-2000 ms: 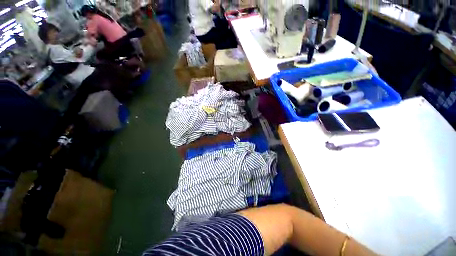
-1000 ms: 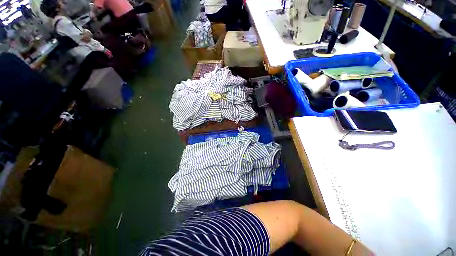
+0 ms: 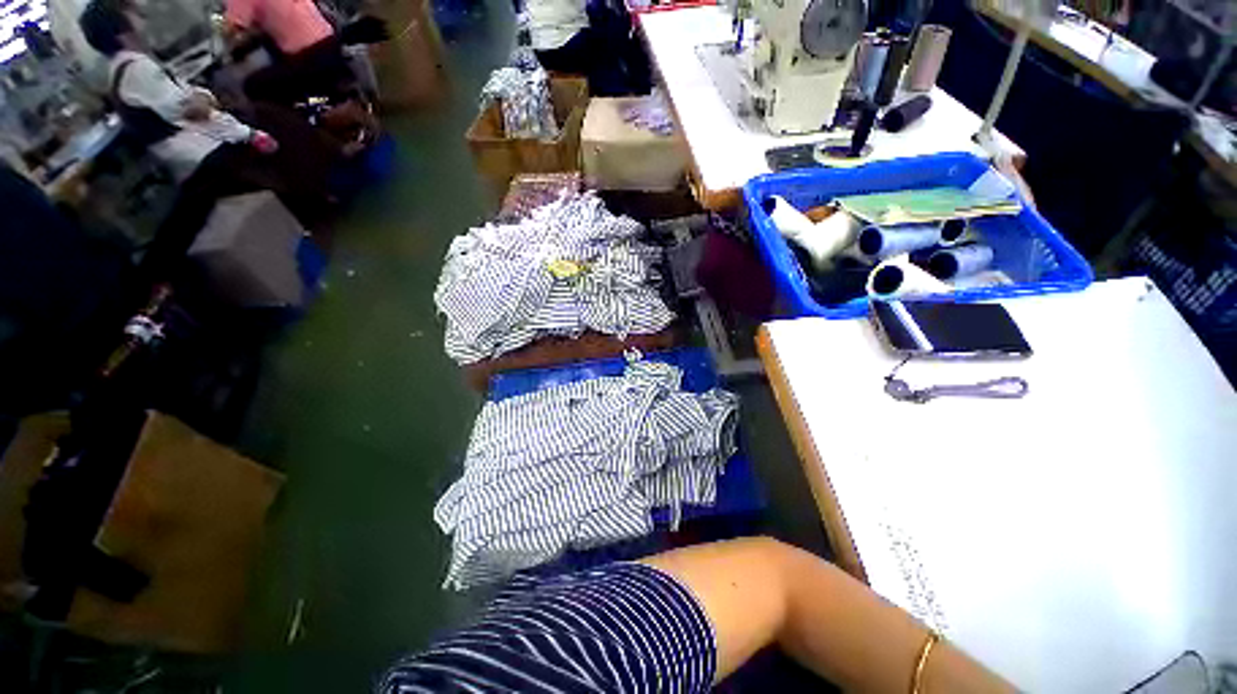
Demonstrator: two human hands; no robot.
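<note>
My left arm, in a navy sleeve with white stripes and a thin gold bracelet, crosses the bottom of the view toward the table. Its hand is cut off by the lower edge. My right hand is not in view. Left of the white table, a pile of striped garments lies on a blue support. A second striped pile with a small yellow scrap sits behind it. On the table are a smartphone and a thin purplish cord.
A blue plastic basket with thread tubes sits at the table's far end. A cream sewing machine stands on the table beyond. Cardboard boxes stand at the left and behind the piles. People sit at the upper left.
The whole view has shifted slightly since the earlier frames. The arm remains across the bottom. The garment piles, basket and phone have not visibly moved on their supports.
</note>
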